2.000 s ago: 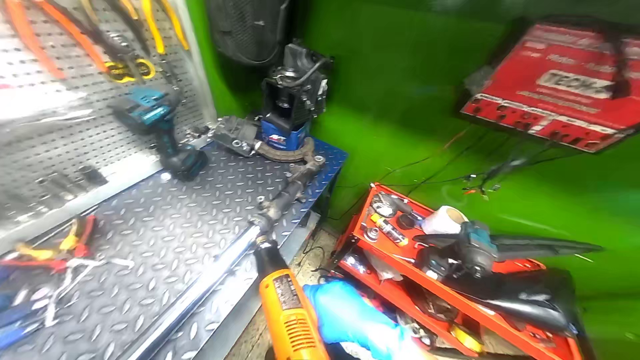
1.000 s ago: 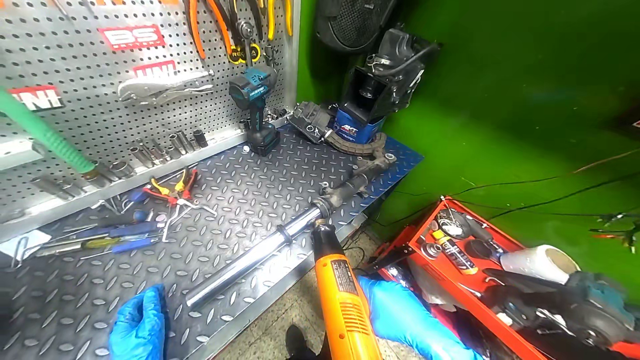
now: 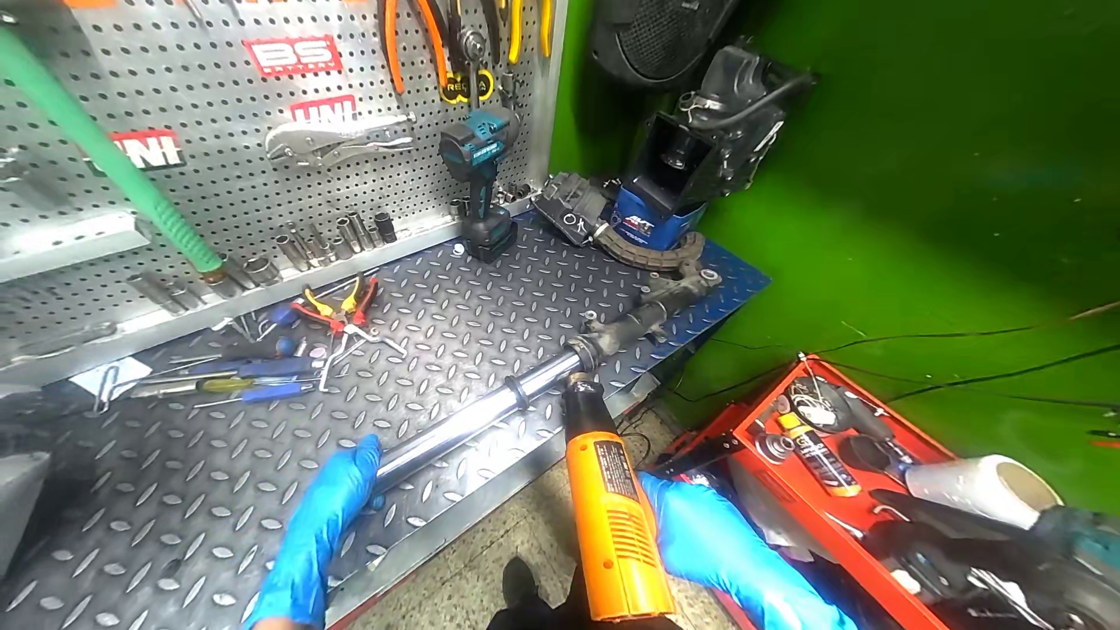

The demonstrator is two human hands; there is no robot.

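A motorcycle fork leg (image 3: 486, 416) lies slantwise on the diamond-plate bench (image 3: 472, 315), its chrome tube towards me and its dark casting towards the back right. My left hand (image 3: 328, 507), in a blue glove, grips the near end of the tube. In my right hand (image 3: 709, 534), also blue-gloved, is an orange heat gun (image 3: 612, 516); its handle is mostly hidden. The gun's nozzle is close beside the collar where the tube enters the casting. A dark ring (image 3: 518, 393) sits around the tube. Whether the gun is running cannot be told.
Screwdrivers (image 3: 254, 382) and red-and-yellow pliers (image 3: 341, 306) lie at the bench's left. A teal cordless impact driver (image 3: 481, 184) stands by the pegboard (image 3: 236, 149). Black parts with a hose (image 3: 652, 254) occupy the back corner. Right of the bench is a loaded red tool cart (image 3: 840, 516).
My left hand, out of view at first, was on the bench beside the tube one second ago and now holds the tube's end. My right hand still holds the heat gun near the collar.
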